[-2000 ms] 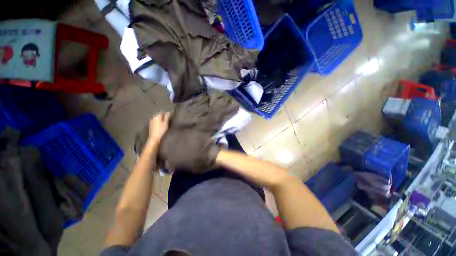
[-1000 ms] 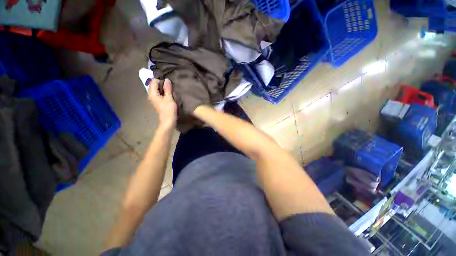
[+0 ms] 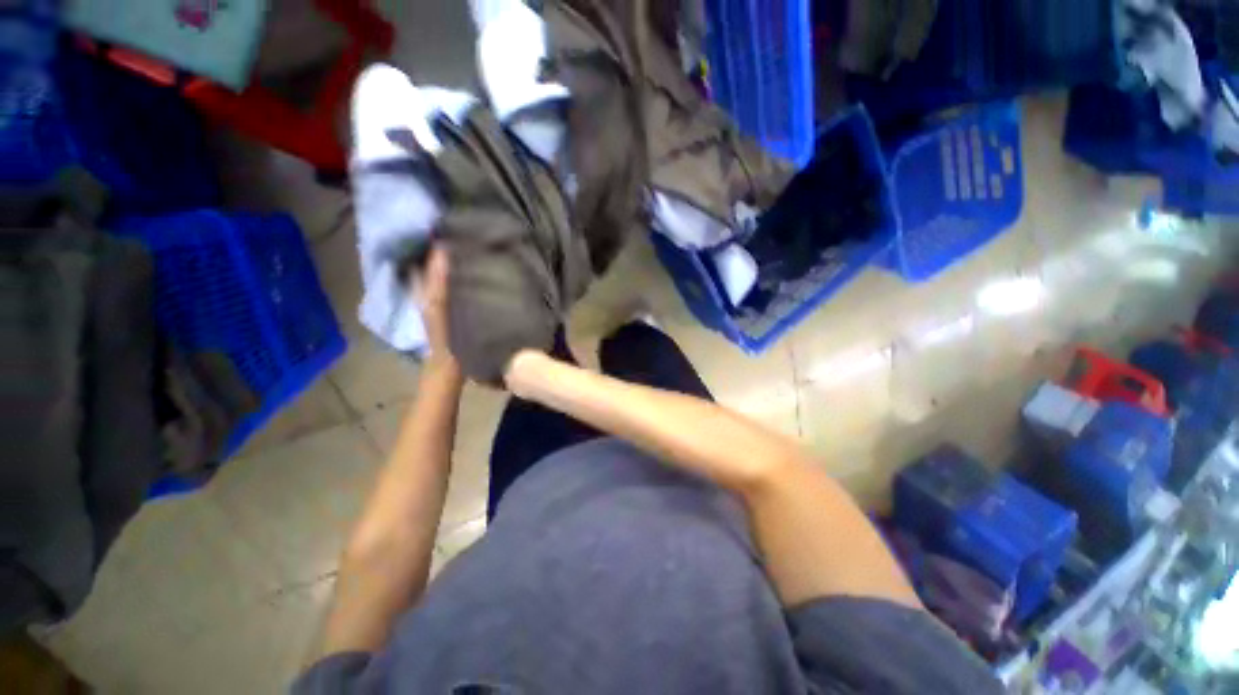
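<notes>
A grey-brown garment piece (image 3: 500,278) is held bunched in front of my body. A white cloth part (image 3: 394,224) hangs along its left side. My left hand (image 3: 435,292) grips the left edge of the piece, its fingers partly hidden by cloth and blurred. My right hand (image 3: 527,369) is closed on the lower right edge, its fingers hidden by the cloth. More brown and white pieces (image 3: 612,122) lie in a heap just beyond, at the upper middle.
A blue crate (image 3: 768,319) with dark and white pieces stands beyond my right hand. A tilted blue crate (image 3: 958,204) is behind it. A stool with red legs (image 3: 292,129) is upper left. A blue crate (image 3: 258,312) and dark garment pile (image 3: 61,407) are left. Blue bins (image 3: 992,523) stand right.
The held piece has been turned and lifted, and more white cloth now shows on its left. Earlier it was a rounder brown bundle. Both hands still hold it.
</notes>
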